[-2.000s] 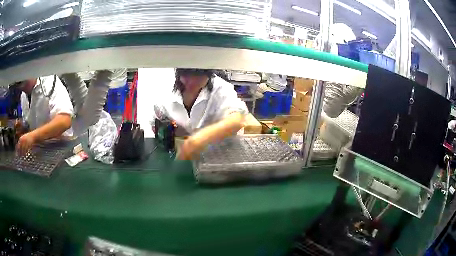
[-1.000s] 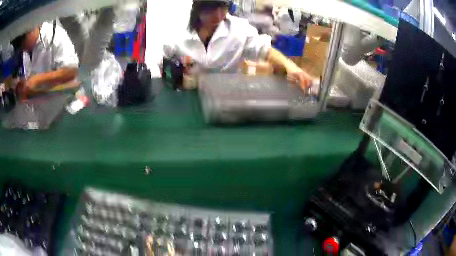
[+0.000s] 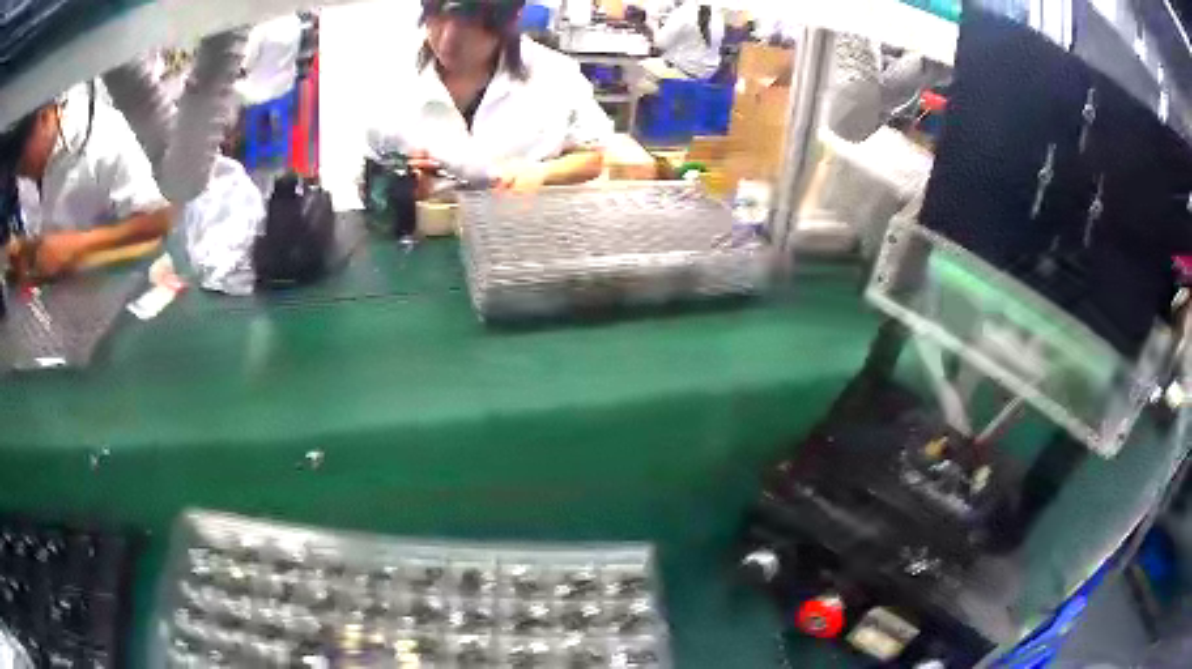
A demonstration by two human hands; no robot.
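The clear tray (image 3: pixel 418 595) lies at the bottom centre, its pockets holding small dark parts and some gold-coloured ones near the bottom edge. The black tray (image 3: pixel 59 588) with dark, shiny parts is at the bottom left, cut off by the frame. The black bench machine (image 3: pixel 863 503) stands at the right, with a small metal fixture (image 3: pixel 952 471) on its base. A pale sliver at the lower left edge may be my left hand or sleeve; it is too cut off to tell. My right hand is out of the picture.
Clear guard (image 3: pixel 1000 333) and black upright plate (image 3: pixel 1065 170) rise at the right. Red button (image 3: pixel 821 617) is on the machine front. A small loose part (image 3: pixel 311 460) lies on the green mat. Stacked clear trays (image 3: pixel 601 248) stand beyond, before a facing person (image 3: pixel 490 118); another person is at left.
The view has tilted down from the first frame, bringing the clear tray and machine base into sight. The pale patch at lower left has shrunk. The facing person's arm has drawn back from the stacked trays' right side.
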